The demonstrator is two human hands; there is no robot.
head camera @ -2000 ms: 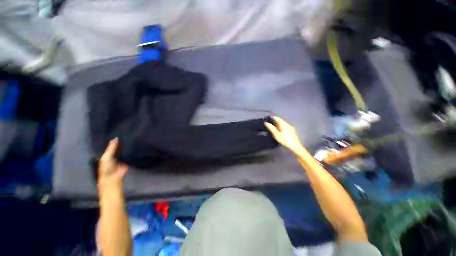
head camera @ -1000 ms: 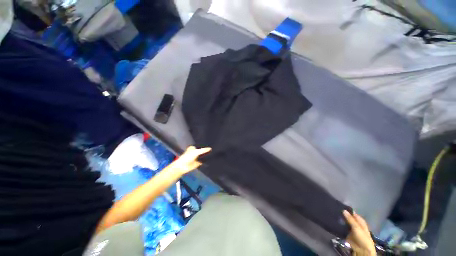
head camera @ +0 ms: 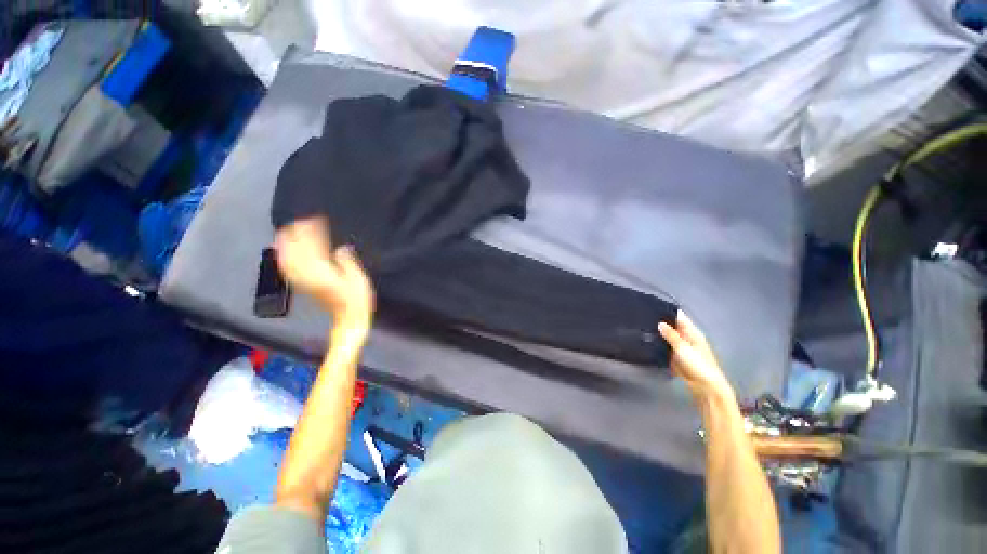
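A black garment (head camera: 400, 173) lies on the grey padded pressing table (head camera: 649, 184). Its bunched part is at the left and one long narrow part stretches to the right. My right hand (head camera: 691, 352) grips the end of that long part. My left hand (head camera: 325, 276) is blurred, with fingers apart, over the near left edge of the garment; it does not appear to grip the cloth.
A phone (head camera: 272, 284) lies at the table's left end. A blue strap (head camera: 483, 63) is at the far edge. The steam iron's orange-brown handle (head camera: 795, 446) is beyond the right end, near a yellow hose (head camera: 863, 260). Dark garments (head camera: 87, 357) hang at left.
The view has turned and shifted. My left hand has let go of the garment's near edge and moved over its left part. My right hand still holds the end of the long part.
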